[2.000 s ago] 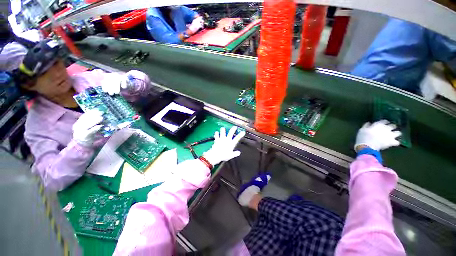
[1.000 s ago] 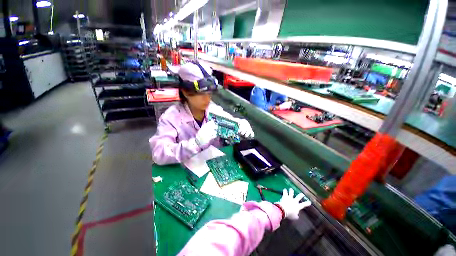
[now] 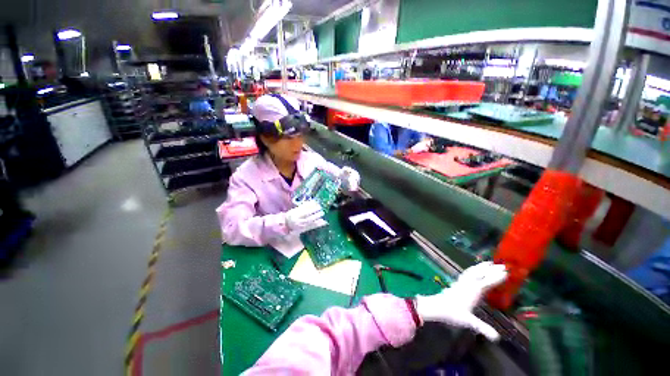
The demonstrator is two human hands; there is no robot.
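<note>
My left hand [image 3: 463,297], in a white glove, is stretched out above the gap between the bench and the conveyor, beside the red-wrapped post. Its fingers are apart and it holds nothing. My right hand is not in view. A blurred green circuit board [image 3: 560,341] shows at the lower right; what supports it cannot be told. A circuit board [image 3: 264,295] lies on the green bench mat [image 3: 323,299], and another board [image 3: 327,246] lies partly over papers. Side cutters [image 3: 397,272] lie on the mat near my left hand.
A coworker in a pink smock [image 3: 250,198] holds a circuit board [image 3: 317,189] across the bench. A black tray [image 3: 375,226] sits beside the conveyor [image 3: 419,198]. The red-wrapped post [image 3: 536,231] stands at the right. A shelf [image 3: 411,117] runs above the conveyor.
The view has swung left and up from the conveyor. My right hand has left the picture. My left hand has moved off the bench edge toward the post. The coworker's board is tilted differently.
</note>
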